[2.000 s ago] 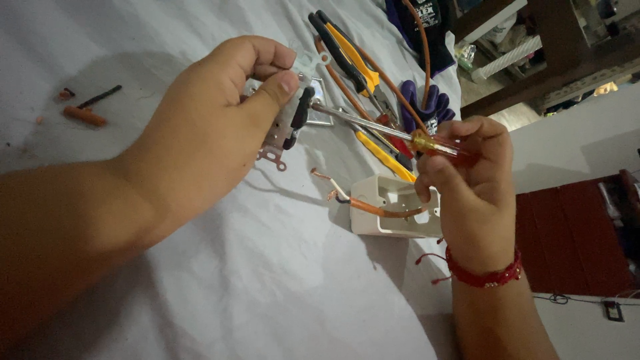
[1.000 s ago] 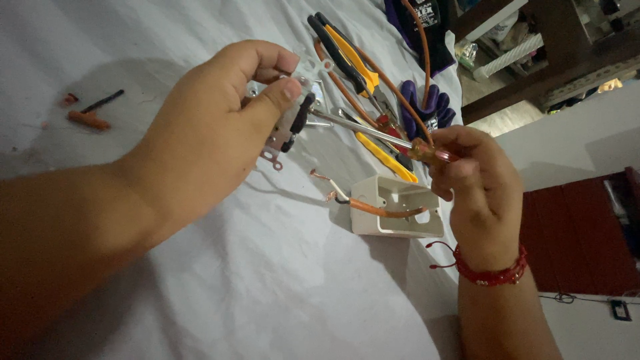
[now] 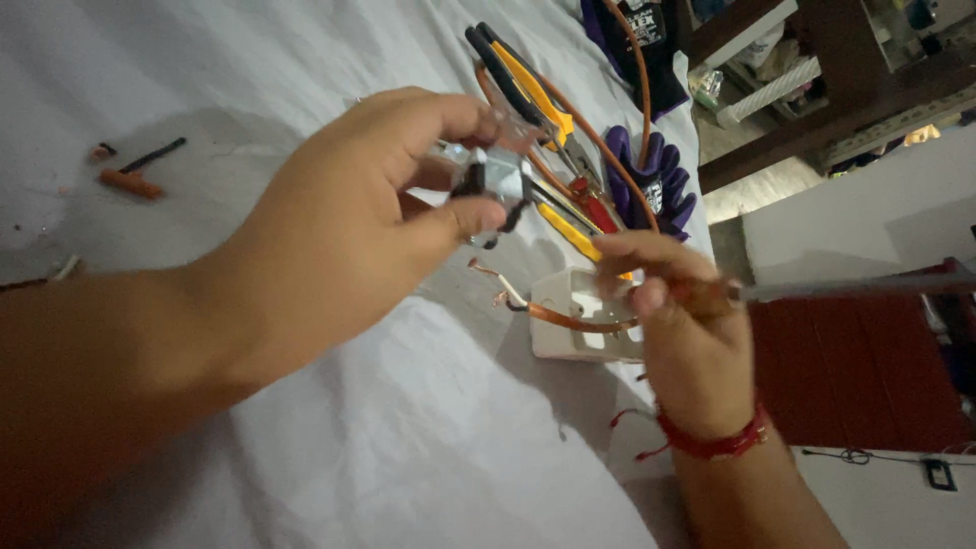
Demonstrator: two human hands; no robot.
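Note:
My left hand point(image 3: 366, 191) grips an electrical device with a metal mounting strap point(image 3: 499, 179), blurred and partly hidden by the fingers. In my right hand point(image 3: 679, 320) is a screwdriver point(image 3: 709, 293), held by its handle, with its blurred shaft pointing right, away from the device. Below and between the hands sits a white plastic electrical box point(image 3: 557, 335). An orange-sheathed cable point(image 3: 579, 323) runs out of it, its white and dark wires ending in bare copper strands.
Beyond the hands lie yellow-black pliers point(image 3: 534, 84), another yellow-handled tool point(image 3: 568, 229), a red-handled tool point(image 3: 595, 210), orange cable point(image 3: 644, 91) and purple-black gloves point(image 3: 648, 183). Cable scraps point(image 3: 133, 183) rest on the white cloth point(image 3: 427, 457) at left. A dark wooden frame point(image 3: 854, 46) stands upper right.
The screwdriver has come away from the device and now points to the right instead of toward my left hand. The device has turned in my left hand.

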